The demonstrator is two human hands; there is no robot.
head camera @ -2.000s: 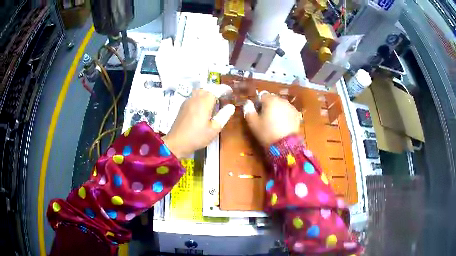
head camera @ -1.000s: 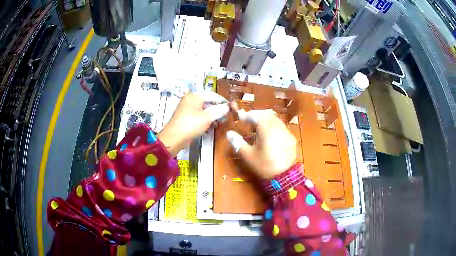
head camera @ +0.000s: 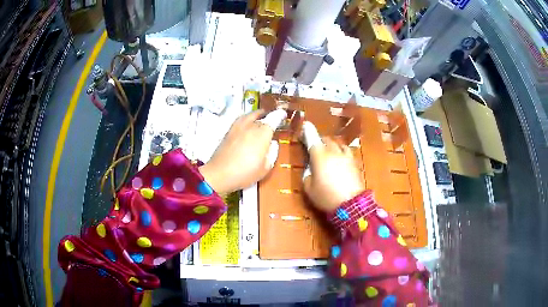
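Observation:
The flat orange-brown bakelite plate lies on the white machine bed, with rows of slots and a few small thin pieces standing up near its far edge. My left hand, with white finger cots, reaches over the plate's far left part, fingertips at a small thin piece there. My right hand, also with finger cots, is over the middle left of the plate, its index finger just right of the same piece. Whether either hand grips it is too blurred to tell.
Brass-coloured heads and a grey-white cylinder stand behind the plate. A crumpled white cloth lies at the left back. A white round container and brown cardboard are at the right. A yellow label lies left of the plate.
A second ago my hands met above the plate at a small brown piece. Now they are lower at its far left slots, fingertips apart, with a thin piece standing between them.

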